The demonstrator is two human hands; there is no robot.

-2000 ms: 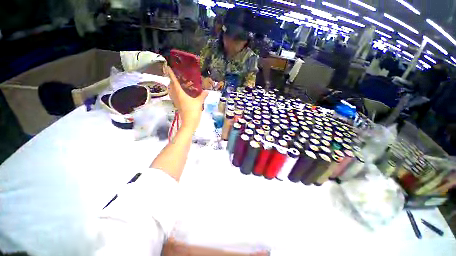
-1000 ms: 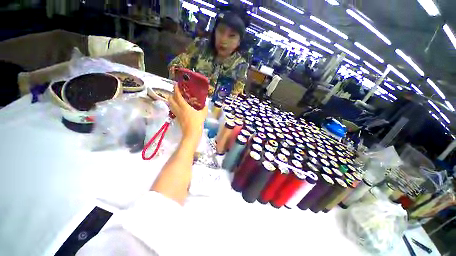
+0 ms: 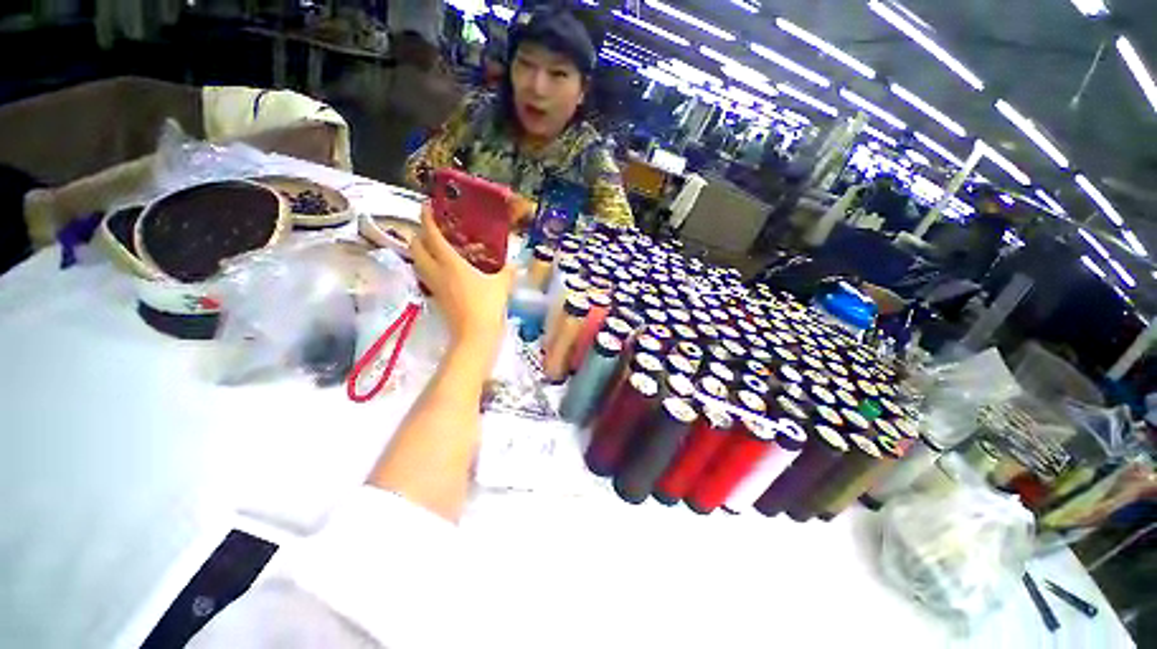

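My left hand point(image 3: 467, 285) is raised above the white-covered table point(image 3: 419, 590), its bare forearm rising from a white sleeve. It grips the lower part of a smartphone in a red case point(image 3: 472, 218). The phone stands tilted, its back with the camera lenses towards me; its screen is hidden. A red braided wrist strap point(image 3: 385, 353) hangs in a loop below the hand. My right hand is not in view.
Thread spools point(image 3: 711, 368) stand in a dense block right of my forearm. Clear plastic bags point(image 3: 286, 317) and round dark-filled baskets point(image 3: 213, 231) lie left. A knotted plastic bag point(image 3: 958, 539) and two slim dark items point(image 3: 1057, 596) lie right. A person point(image 3: 546, 121) sits opposite.
Since two seconds ago, the view has turned and more of the strap and a black strip at lower left shows. The person opposite now faces this way. My left hand still holds the phone.
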